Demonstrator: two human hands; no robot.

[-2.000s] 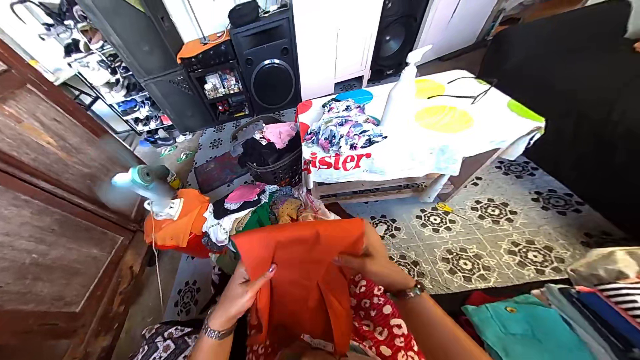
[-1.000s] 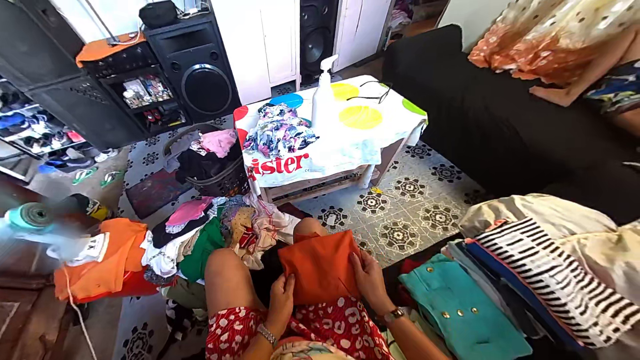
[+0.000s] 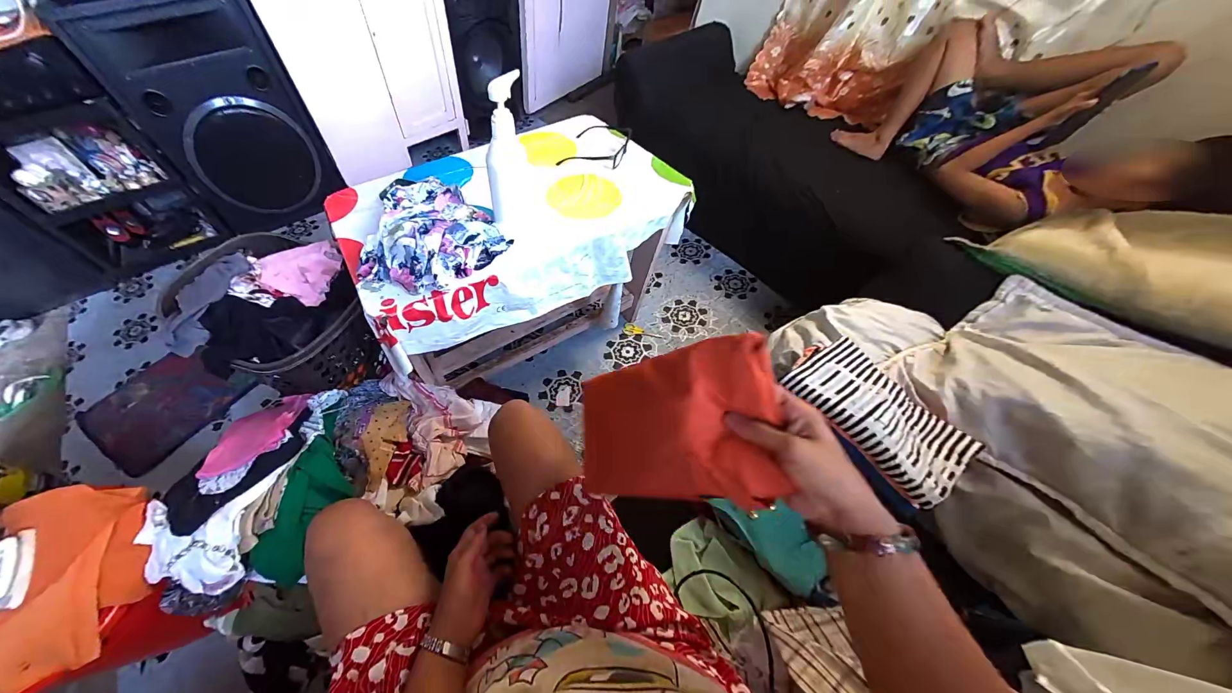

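Note:
My right hand (image 3: 794,452) grips a folded orange-red cloth (image 3: 674,419) by its right side, held up over the right thigh. Between my thighs, my left hand (image 3: 478,563) rests beside a black cloth (image 3: 462,515), with fingers partly curled; whether it touches that cloth is hard to tell. A teal garment (image 3: 784,544) and a light green cloth (image 3: 717,573) lie beneath and beside my right wrist. Just beyond, a black-and-white striped folded garment (image 3: 881,423) sits on a stack. To the left of my knees is a heap of mixed clothes, with a green garment (image 3: 298,510) among them.
A low table (image 3: 539,279) ahead bears a crumpled floral cloth (image 3: 433,236), a white spray bottle (image 3: 503,154) and eyeglasses (image 3: 602,154). A full laundry basket (image 3: 313,356) stands left of it. Another person (image 3: 1001,144) reclines by the black sofa (image 3: 770,173). Large pale sacks or cushions (image 3: 1088,423) lie at right.
The orange-red cloth was held in both hands and is now a smaller folded piece in my right hand alone, moved to the right. My left hand has let go and dropped between the thighs.

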